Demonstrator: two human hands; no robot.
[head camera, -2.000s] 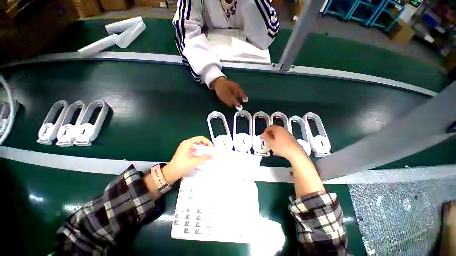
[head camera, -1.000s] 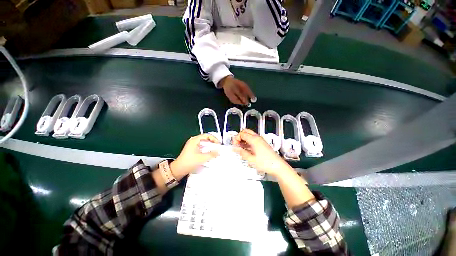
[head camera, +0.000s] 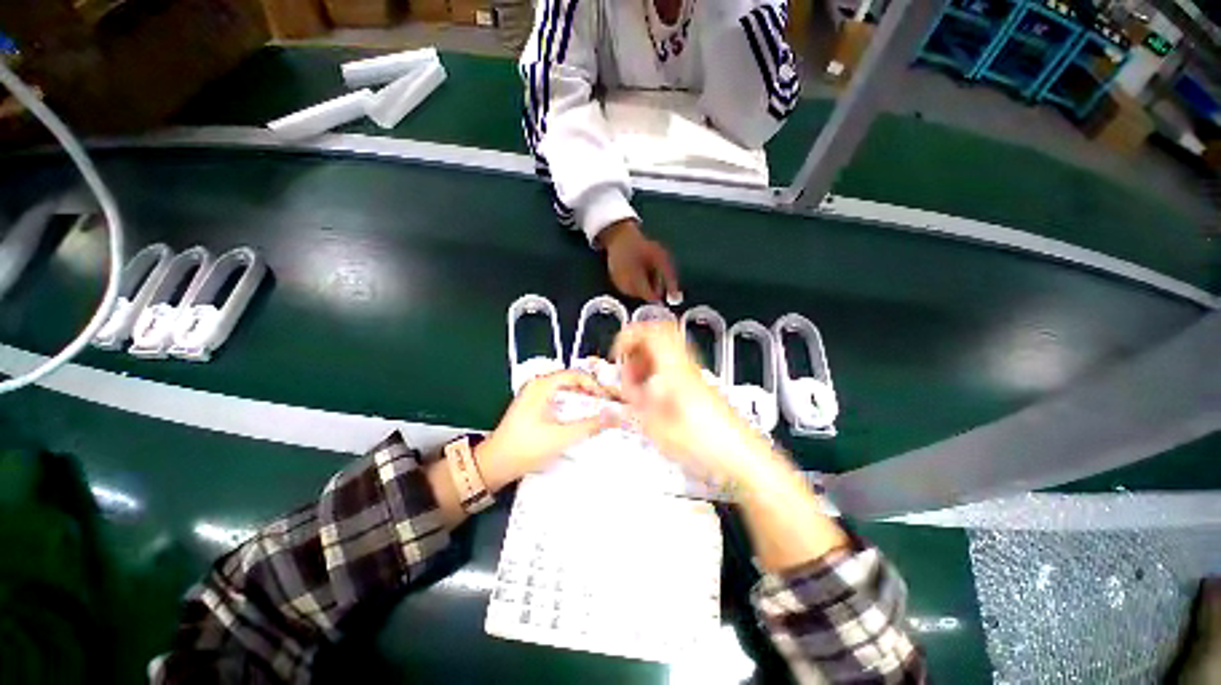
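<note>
A row of several white loop-shaped units (head camera: 805, 375) lies on the green conveyor in front of me. My left hand (head camera: 556, 418) is over the near end of the row's left part, its fingers on a white label strip (head camera: 605, 412) that merges with the glare. My right hand (head camera: 666, 388) is raised just right of it, blurred, covering the lower parts of the middle units. Whether it holds a label cannot be seen. White label sheets (head camera: 605, 569) with a faint grid of marks lie below my hands on the near green surface.
Three more loop units (head camera: 214, 305) lie at the left, beside a white cable (head camera: 107, 228). A person's hand (head camera: 640, 264) reaches over the belt from opposite. Folded white pieces (head camera: 402, 91) lie on the far ledge. A slanting metal post (head camera: 1044, 388) and bubble wrap (head camera: 1071, 589) are at right.
My right hand has moved from a middle unit back towards my left hand and now is raised and blurred. The row and sheets sit differently in view as the camera shifted.
</note>
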